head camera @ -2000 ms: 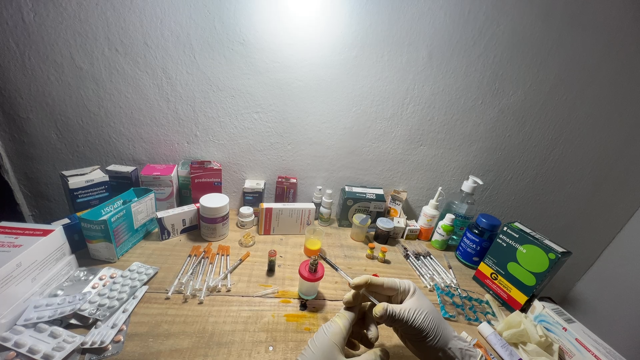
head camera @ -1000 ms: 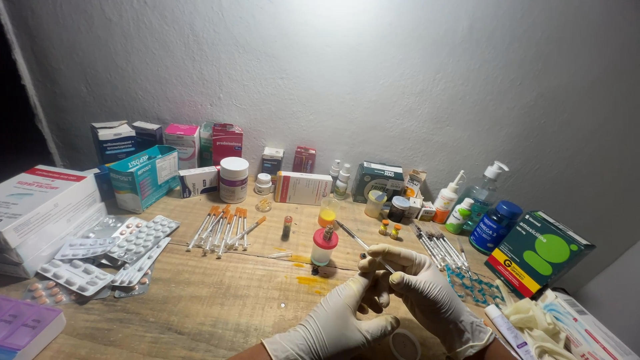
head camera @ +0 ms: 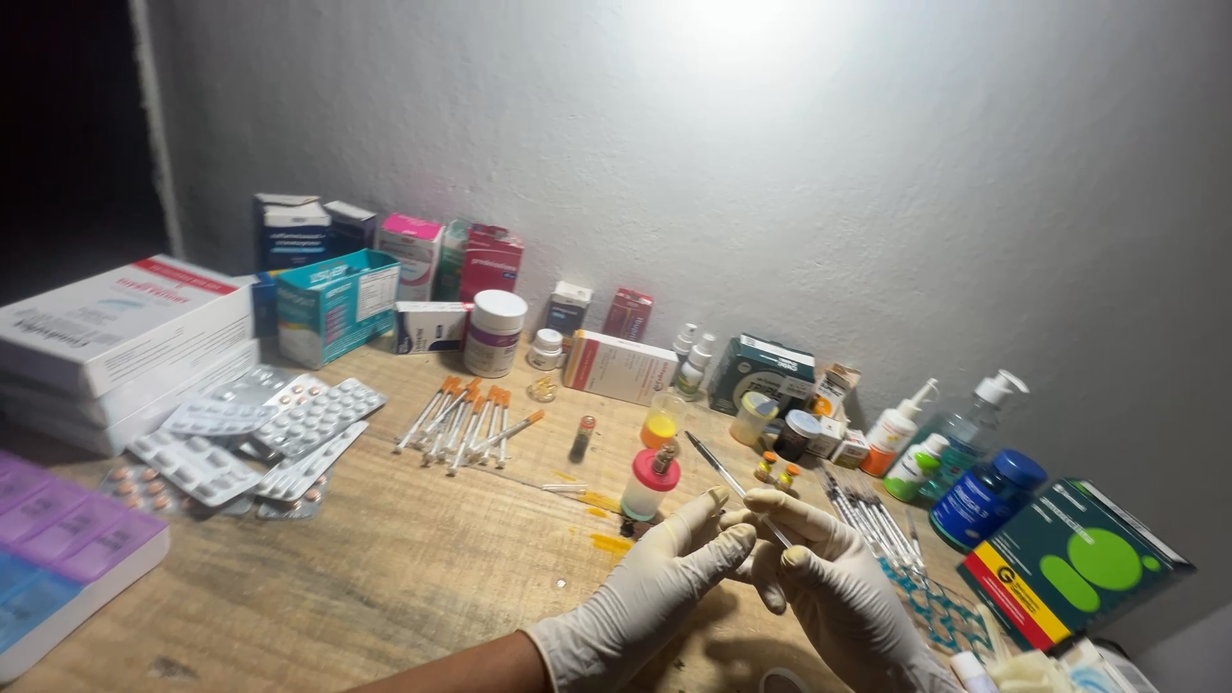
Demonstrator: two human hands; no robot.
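Both hands wear pale latex gloves. My right hand (head camera: 818,568) grips a thin syringe (head camera: 739,489) that slants up and left. My left hand (head camera: 664,577) is beside it, its fingertips bent close to the syringe; whether they press on it cannot be told. Just beyond my left hand stands a small jar with a red lid (head camera: 651,483), a small dark object on top. Behind the jar is a clear cup of orange-yellow liquid (head camera: 661,422). A small dark vial (head camera: 582,439) stands to the left, and two small yellow vials (head camera: 765,468) are right of the syringe.
Orange-capped syringes (head camera: 467,423), blister packs (head camera: 207,467) and a purple and blue pill organizer (head camera: 72,529) lie left. Medicine boxes (head camera: 621,366) and bottles line the wall. Several more syringes (head camera: 871,520), a blue bottle (head camera: 987,500) and a green box (head camera: 1073,563) are right. Orange stains (head camera: 611,544) mark the wood.
The view has shifted, bringing the pill organizer into sight. My hands stay close together around the syringe, with the left hand and forearm showing more than two seconds ago.
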